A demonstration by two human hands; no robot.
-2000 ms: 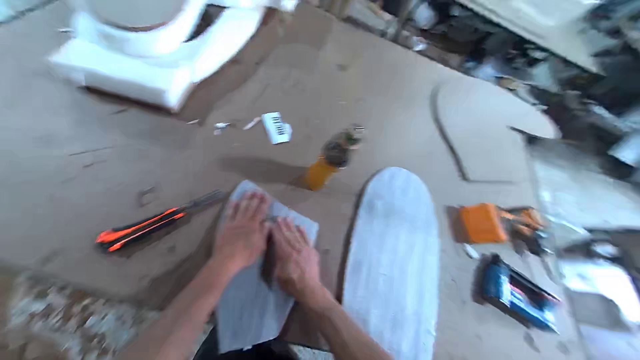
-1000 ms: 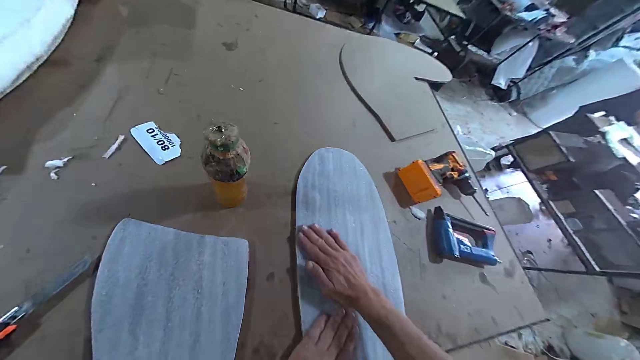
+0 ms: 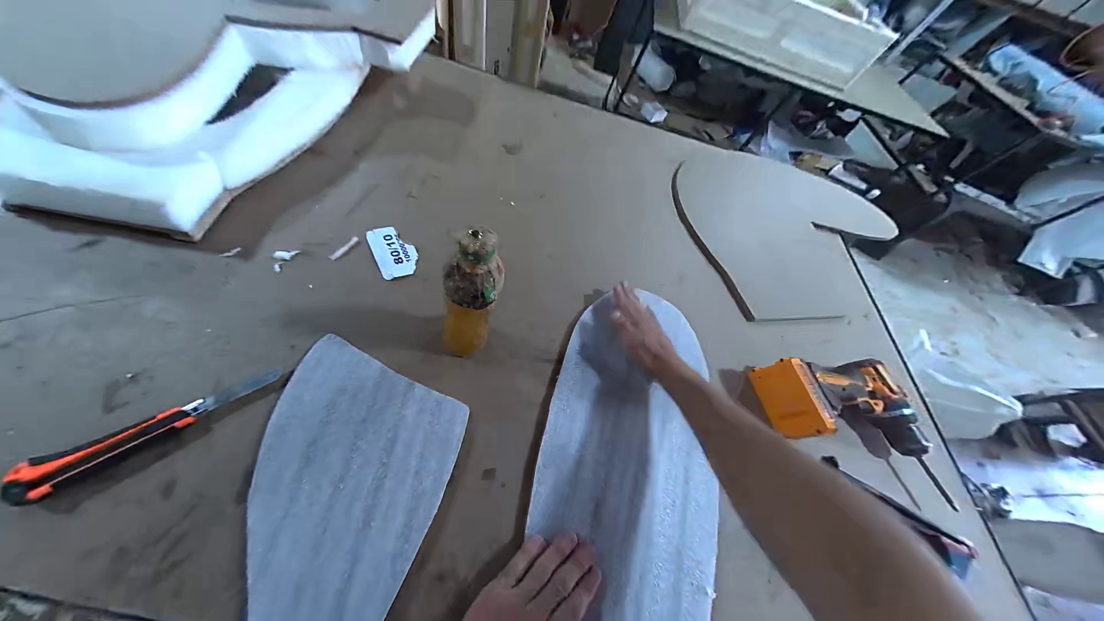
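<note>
My right hand (image 3: 640,332) lies near the rounded top end of a long grey foam-like panel (image 3: 604,457), fingers pointing up and left. At the panel's lower left edge rests my left hand (image 3: 543,582), its fingers slightly apart and flat on the surface. A second grey piece (image 3: 354,483) with a curved outline lies to the left, apart from both hands. Between and above the two pieces stands a plastic bottle (image 3: 472,293) with orange-yellow liquid in its lower part. A utility knife (image 3: 147,431) with orange and black handle has its blade out, its tip by the second piece.
A cordless drill (image 3: 867,392) with an orange battery lies at the right, above a partly hidden tool (image 3: 949,548). Beyond is a flat cut board (image 3: 759,233). White foam-edged boards (image 3: 190,172) stand upper left; a torn printed label (image 3: 392,254) and scraps lie nearby.
Both hands were on the left grey piece two seconds ago and are now on the long panel. Since one second ago, my right hand has moved up toward its rounded end.
</note>
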